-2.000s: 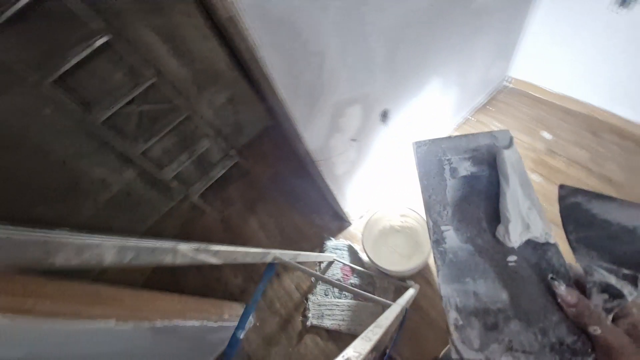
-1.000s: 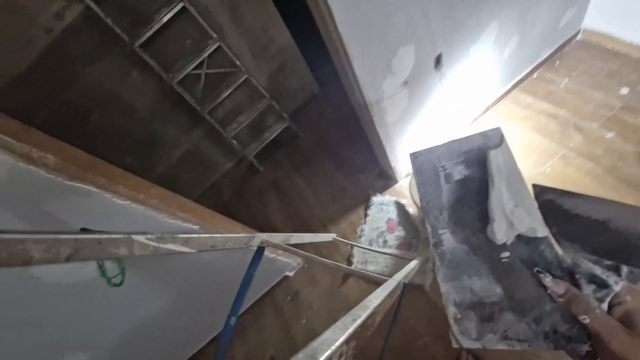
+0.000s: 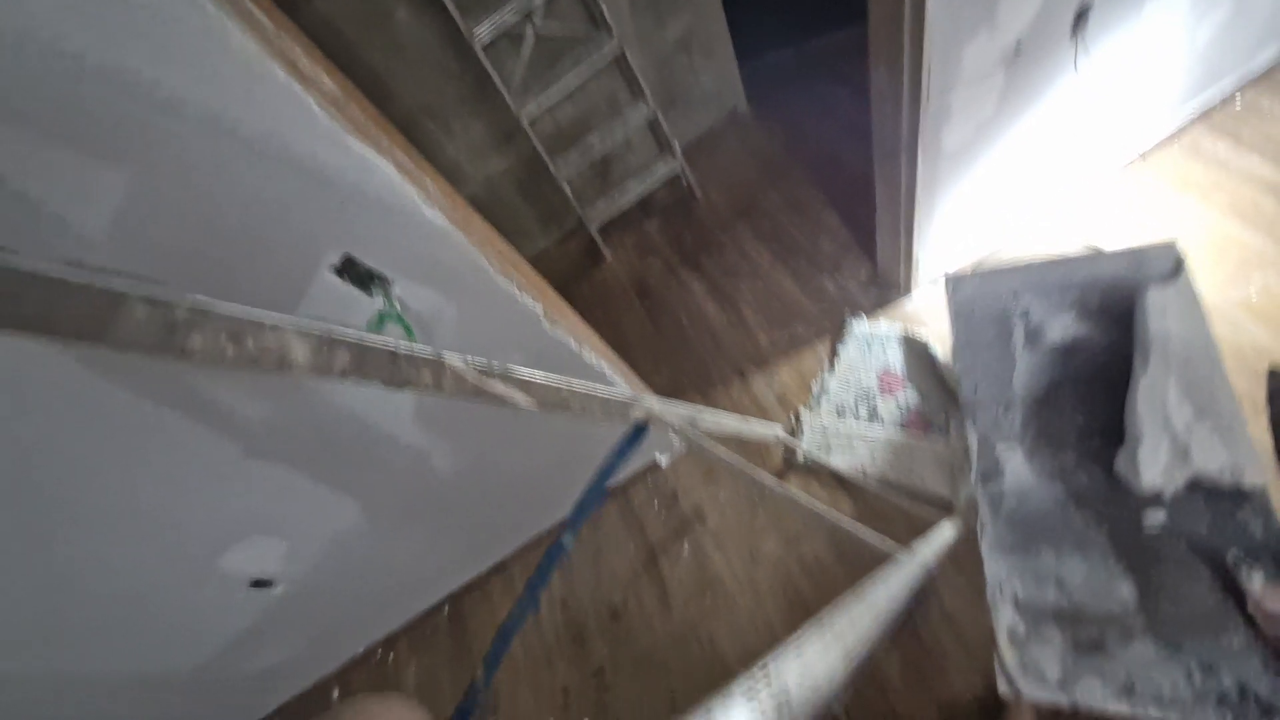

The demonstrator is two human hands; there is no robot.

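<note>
At the right edge, fingertips of my right hand [image 3: 1264,600] rest on a wide, flat plastering blade [image 3: 1050,560] smeared with grey compound; the rest of the hand is out of frame. A thick pale lump of compound [image 3: 1170,420] lies on the blade's upper right part. A sliver of a dark blade [image 3: 1274,410] shows beside it. Low on the left, a blurred skin-coloured shape at the bottom edge may be my left hand [image 3: 372,708]; what it touches cannot be seen. A compound-spattered metal stepladder [image 3: 820,640] stands below me, with a blue strap [image 3: 560,550] across it.
A printed bag [image 3: 870,400] sits on the wood floor [image 3: 640,560] beyond the ladder. Another ladder [image 3: 590,110] leans at the dark wall. A patched wall [image 3: 180,430] with an electrical box [image 3: 360,275] and green wire fills the left. Bright light falls by the doorway jamb [image 3: 895,150].
The view has swung left, bringing more of the patched wall in. My right hand has slipped mostly out of frame. The pale bucket seen two seconds ago is now hidden or out of view.
</note>
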